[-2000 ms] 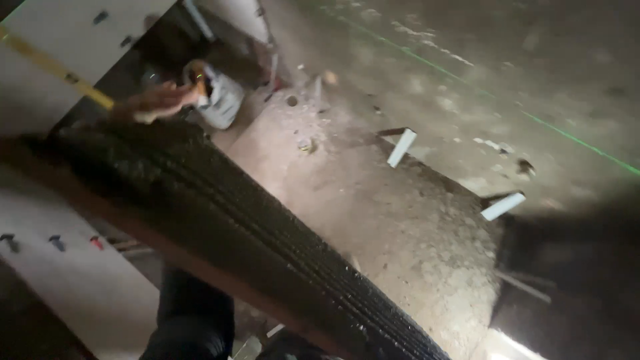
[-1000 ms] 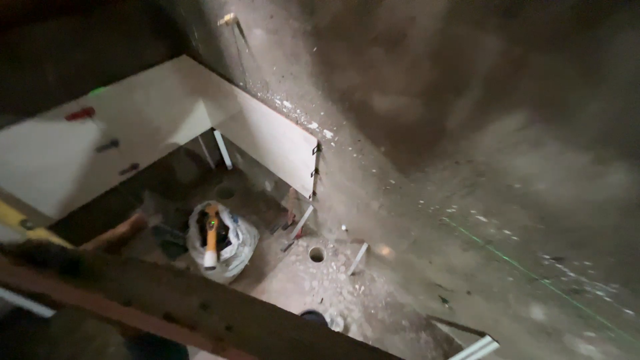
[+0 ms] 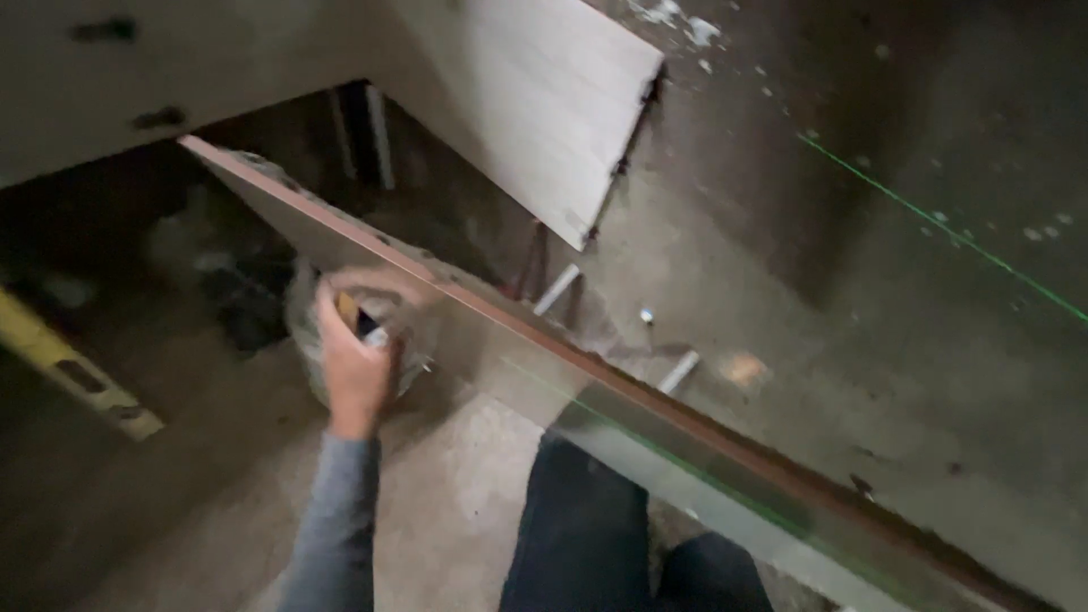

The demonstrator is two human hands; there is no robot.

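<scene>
A large wall tile (image 3: pixel 561 374) stands at a steep slant, its reddish edge running from upper left to lower right and its glossy face toward me. My left hand (image 3: pixel 359 365), in a grey sleeve, is at the tile's upper-left part, fingers curled at its edge; blur hides the exact contact. Behind the hand is a pale bag-lined bucket (image 3: pixel 306 348) with a yellow-orange thing in it. My right hand is out of view. A yellow spirit level (image 3: pixel 76 370) lies at the left.
Pale tiles (image 3: pixel 527 110) cover the wall corner, with dark clips (image 3: pixel 161 117) at their joints and edge. Two short white strips (image 3: pixel 557 290) (image 3: pixel 679 371) stand near the wall foot. A green laser line (image 3: pixel 943 229) crosses the bare wall. My dark-trousered legs (image 3: pixel 578 527) are below the tile.
The large tile has turned from its dark ridged back to its glossy face. My left hand now shows clearly at its edge, in front of the bucket. The view has shifted strongly.
</scene>
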